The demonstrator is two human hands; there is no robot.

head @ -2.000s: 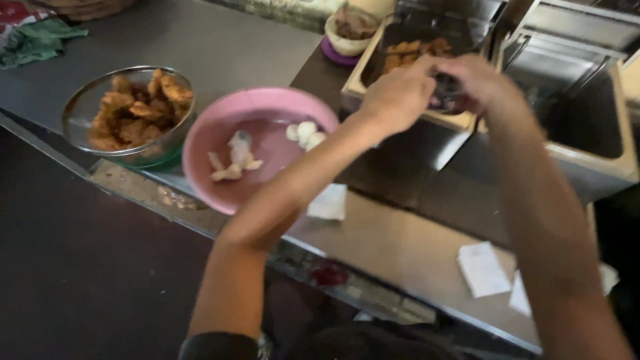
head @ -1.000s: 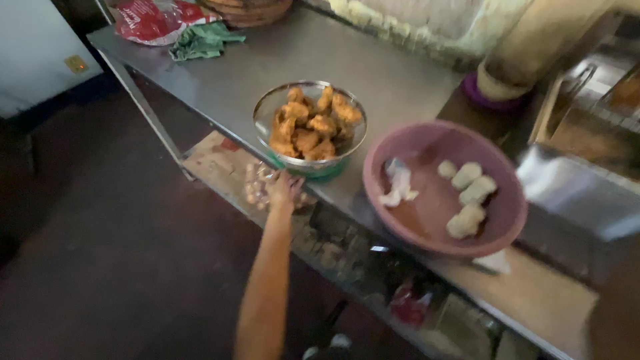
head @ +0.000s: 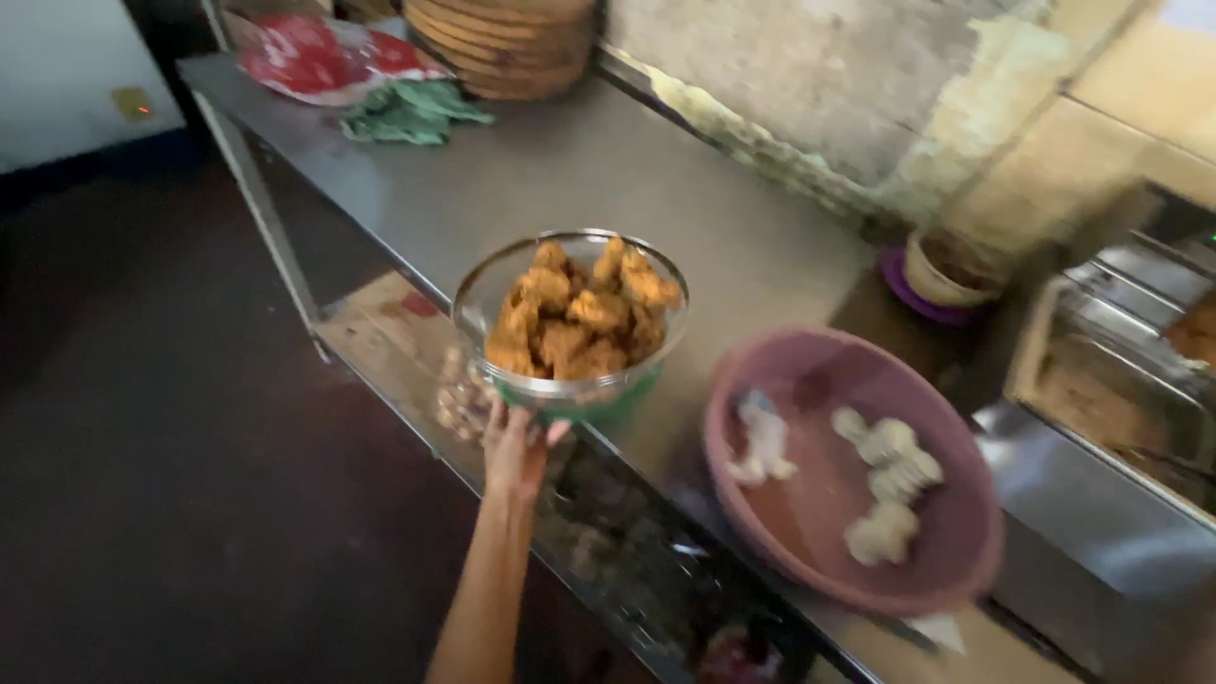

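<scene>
My left hand (head: 518, 442) is at the near side of a metal mesh strainer (head: 465, 313) heaped with fried battered pieces (head: 589, 313). The strainer rests on a green bowl (head: 608, 399) at the edge of the steel counter. My fingertips are partly hidden below the rim, so whether they grip the bowl cannot be told. To the right, a pink plastic basin (head: 855, 589) holds several whitish lumps (head: 893, 456) and a pale piece of raw meat (head: 763, 442). My right hand is out of view.
Metal fryer vats (head: 1111, 475) stand at the right, near a cream bowl on a purple base (head: 926, 294). A green cloth (head: 413, 109), a red and white plastic bag (head: 323, 57) and stacked woven baskets (head: 508, 43) lie at the far left. A cluttered shelf (head: 380, 351) runs below.
The view has swung left. Both hands were over the fryer two seconds ago; my left hand is now at the strainer and green bowl, and my right hand has left the view.
</scene>
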